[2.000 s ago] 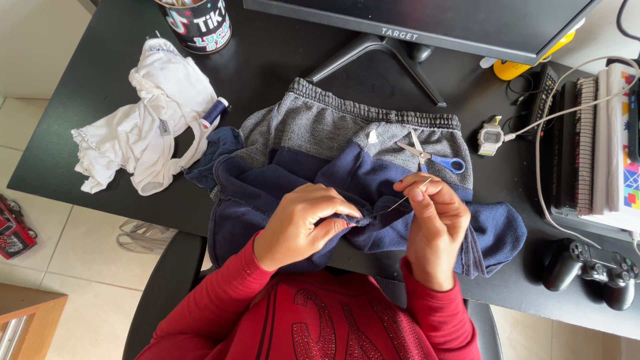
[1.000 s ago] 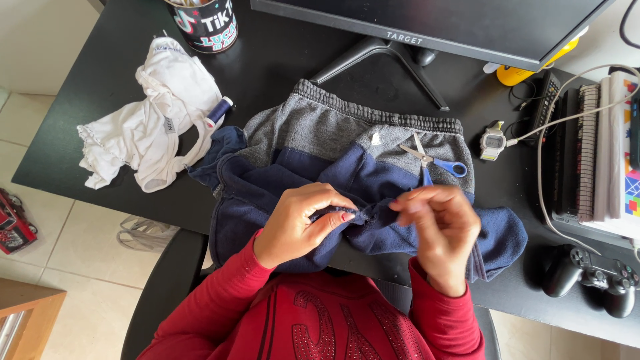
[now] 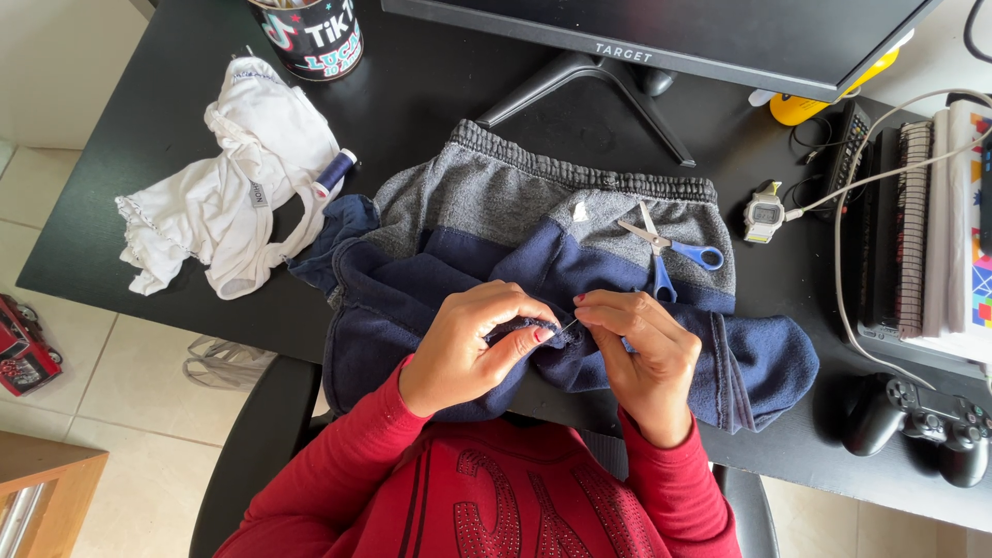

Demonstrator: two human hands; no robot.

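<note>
Grey and navy fleece pants (image 3: pixel 496 256) with an elastic waistband lie across the desk's front. My left hand (image 3: pixel 484 341) pinches a folded navy edge of them between thumb and fingers. Just to its right, my right hand (image 3: pixel 643 349) holds a thin sewing needle (image 3: pixel 566 326) between thumb and fingertips, its point at the pinched cloth. Thread cannot be made out clearly. Blue-handled scissors (image 3: pixel 659 242) lie spread on the grey part, beside a small white scrap (image 3: pixel 580 211). A spool of navy thread (image 3: pixel 335 172) rests on a white garment (image 3: pixel 240 170) at the left.
Behind the pants stands a monitor on a black stand (image 3: pixel 589 70), with a printed tin (image 3: pixel 314 39) at its left. A digital watch (image 3: pixel 765 213), a white cable (image 3: pixel 841 256), notebooks (image 3: pixel 914 225) and a black game controller (image 3: pixel 918 422) are at the right. A chair (image 3: pixel 256 449) is below the desk.
My right hand was raised with the needle two seconds ago, then blurred in motion; now it is close to the pinched cloth. My left hand keeps its hold on the fabric.
</note>
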